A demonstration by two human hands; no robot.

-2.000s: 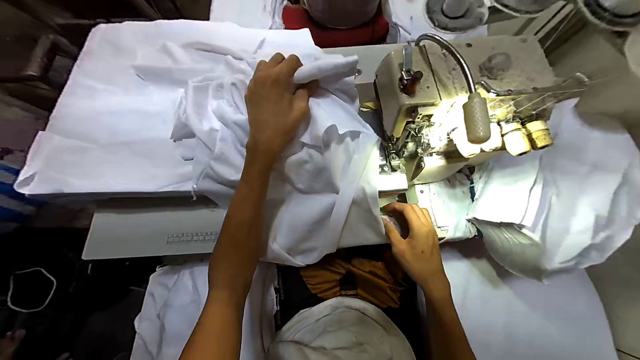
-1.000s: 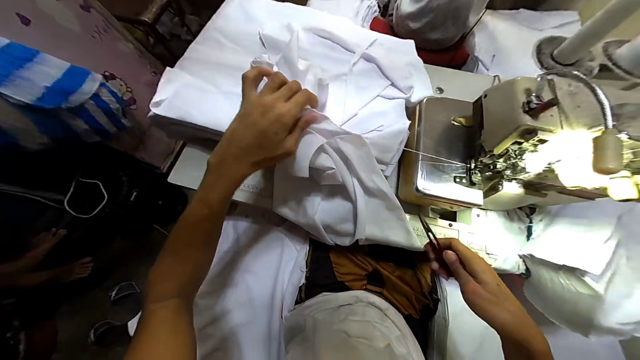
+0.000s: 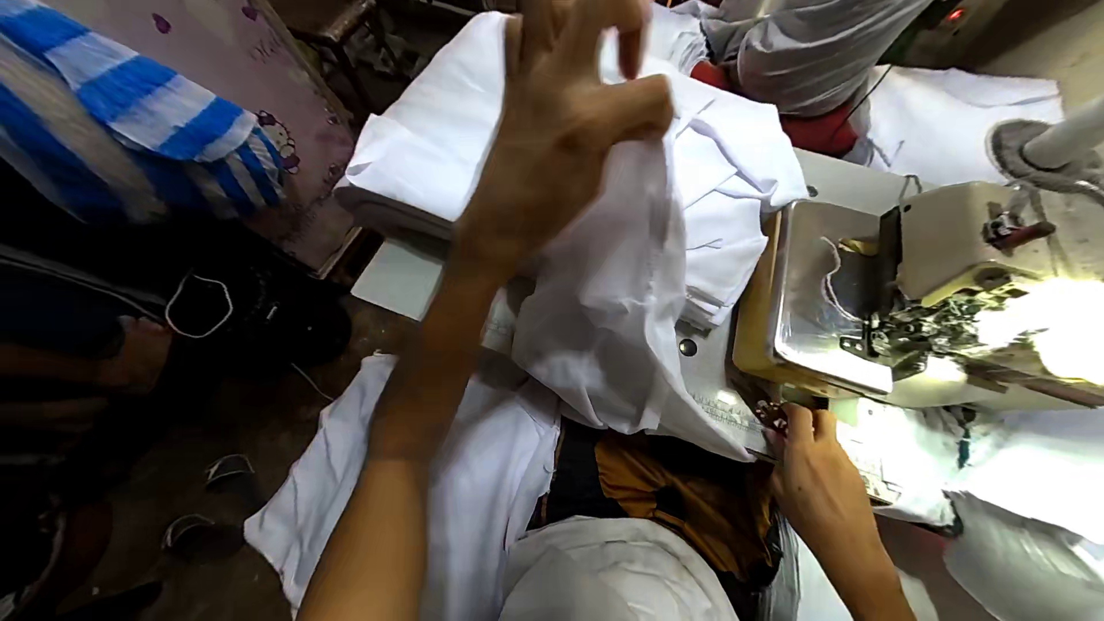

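Note:
My left hand (image 3: 569, 112), blurred, is raised over the stack of folded white fabric (image 3: 431, 147). A white cloth piece (image 3: 604, 293) hangs below its fingers and drapes to the near edge of the table; the blur hides how the fingers hold it. At the table's near edge, my right hand (image 3: 802, 448) has its fingers curled around something small and dark, too unclear to name. It is just below the metal cover plate of the lit industrial sewing machine (image 3: 949, 319). A loose thread (image 3: 832, 276) lies on that plate.
White cloth (image 3: 492, 483) hangs at the near side, beside a white covered shape (image 3: 621, 569). More white fabric (image 3: 1026, 457) lies right of the machine. A seated person (image 3: 811, 52) is beyond the table. A blue-and-white striped cloth (image 3: 155, 95) hangs at upper left.
The cloth has come away from the machine, and my left hand has lifted it higher over the stack. Small thread snips seen in my right hand a second ago are now unclear. The view has swung left.

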